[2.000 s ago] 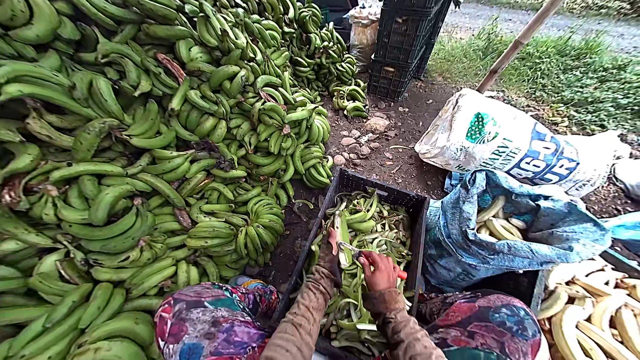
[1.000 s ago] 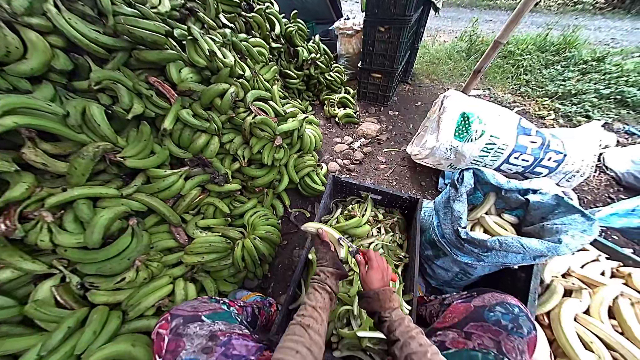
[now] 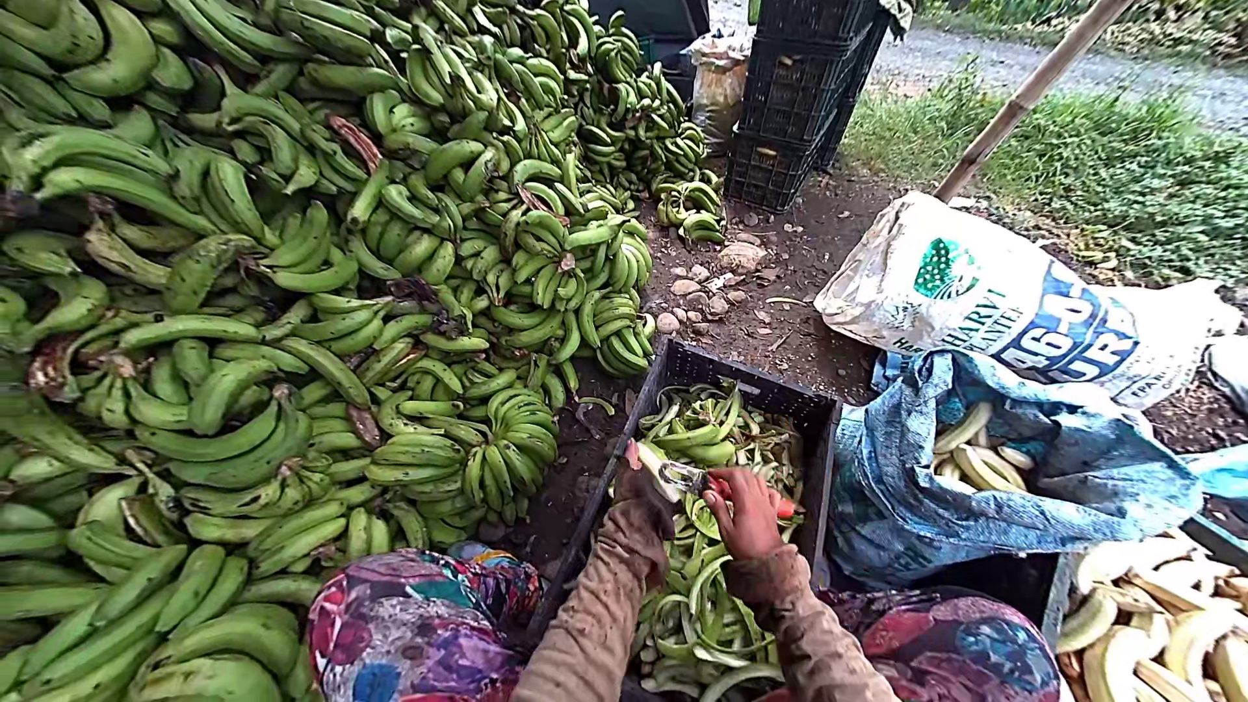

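Observation:
Over a black plastic crate (image 3: pixel 741 383) of green peels (image 3: pixel 707 585), my left hand (image 3: pixel 641 480) holds a partly peeled plantain (image 3: pixel 659 470). A peeler with a metal head and red handle (image 3: pixel 786 508) is gripped in my right hand (image 3: pixel 748 512), its head against the plantain. A few unpeeled green plantains (image 3: pixel 704 444) lie on the peels in the crate. Much of my left hand is hidden by its sleeve and the plantain.
A big heap of green plantain bunches (image 3: pixel 322 361) fills the left. Peeled plantains lie in a blue woven sack (image 3: pixel 975 517) and in a container at lower right (image 3: pixel 1150 624). Beyond are a white printed sack (image 3: pixel 994 292), stacked black crates (image 3: pixel 780 107), a pole (image 3: pixel 1033 93) and stones (image 3: pixel 694 292).
A second ago the plantain in my left hand pointed out to the left and looked pale; now it slants under the peeler's head. Unpeeled green plantains now show in the crate.

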